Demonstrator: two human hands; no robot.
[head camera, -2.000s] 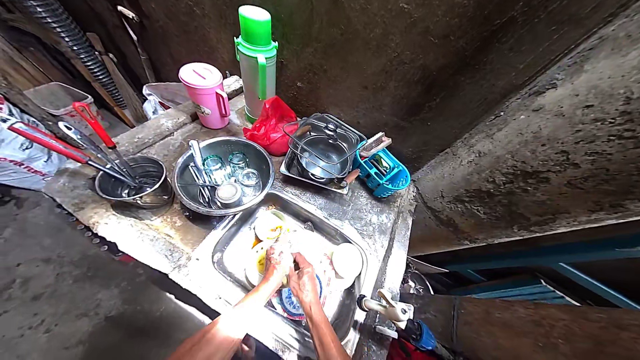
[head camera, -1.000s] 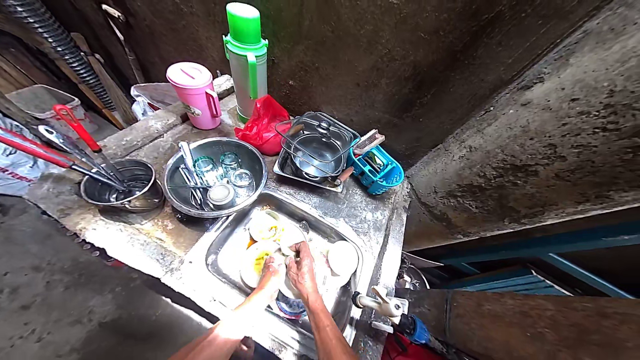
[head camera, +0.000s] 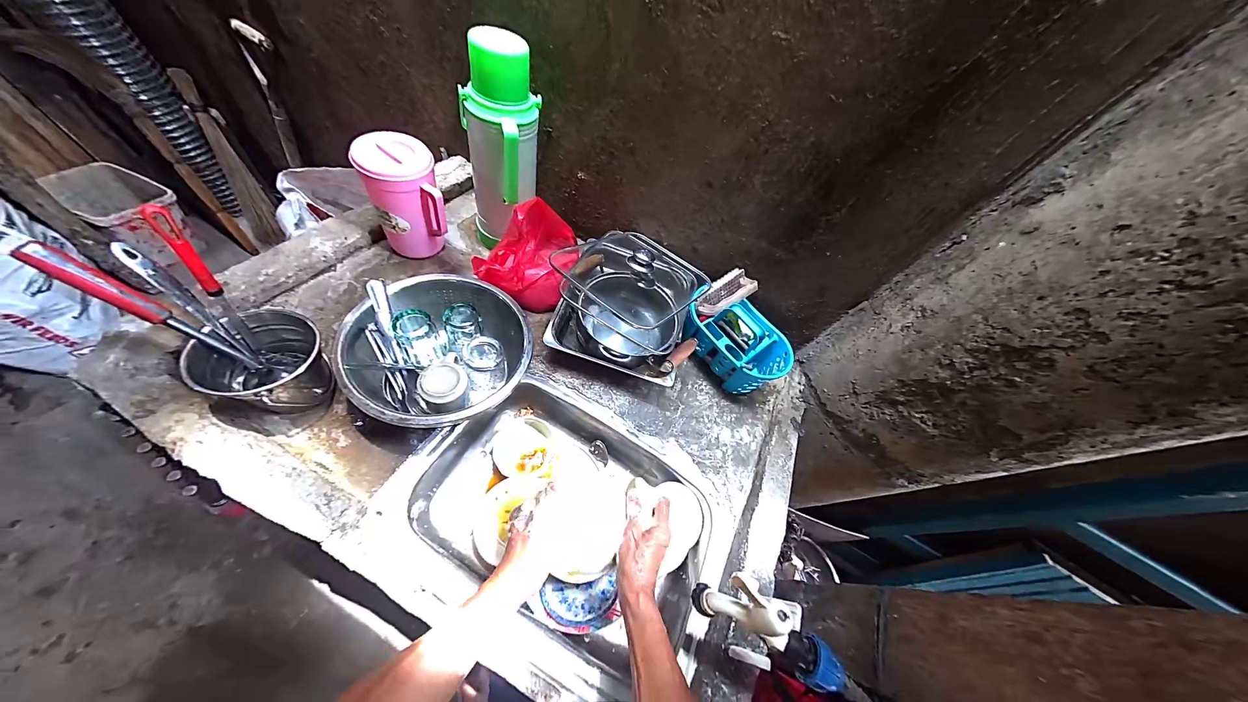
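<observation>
In the head view both hands are over a stainless steel sink (head camera: 426, 487) in strong glare. My right hand (head camera: 645, 546) grips the right side of a white bowl or plate (head camera: 583, 531). My left hand (head camera: 526, 531) is at its left side; glare hides its fingers and whether it grips. Below the white dish lies a blue-patterned bowl (head camera: 580, 600). Dishes with yellow food residue (head camera: 531, 458) lie at the sink's left, and another white dish (head camera: 682, 522) is at the right, partly behind my right hand.
A steel basin (head camera: 356, 375) of glasses and cutlery, a pot (head camera: 292, 390) with utensils, a pink pitcher (head camera: 405, 200), a green thermos (head camera: 502, 146), a red plastic bag (head camera: 531, 253), a lidded pot (head camera: 629, 312) and a blue basket (head camera: 746, 351) surround the sink. A tap (head camera: 751, 612) stands at its right.
My hands, close together before, are now apart at the two sides of a white dish. My right hand has moved to the right.
</observation>
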